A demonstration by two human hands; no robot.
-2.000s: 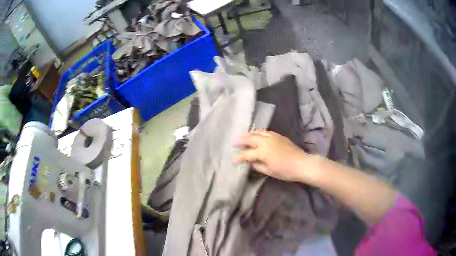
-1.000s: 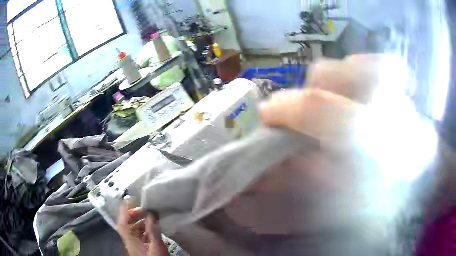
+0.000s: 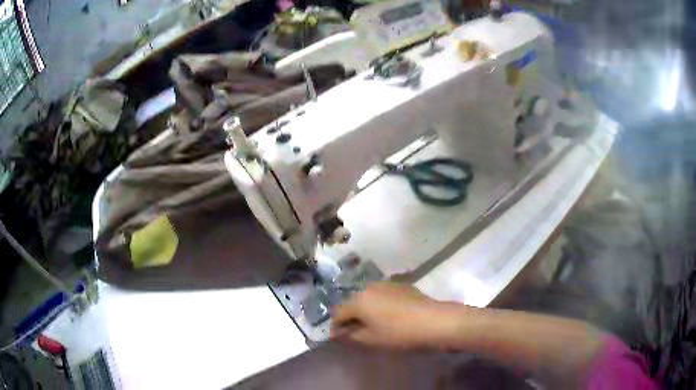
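The white sewing machine stands across the middle. My right hand is low in the picture, fingers bent together at the front of the metal needle plate, just right of and below the needle area. Its fingertips are blurred, and whether they grip cloth cannot be told. Blurred grey-brown cloth lies below my hand at the bottom edge. My left hand is not in view. Dark brown sewn cloth with a yellow-green patch lies left of the machine head.
Dark green-handled scissors lie on the white bed under the machine arm. A control panel is behind the machine. A cloth heap is at right. A red-handled thing is on the far left table edge.
The view has swung from the right-hand cloth heap to the machine. My right hand has come down beside the needle plate. My left hand, seen one second ago, is out of view.
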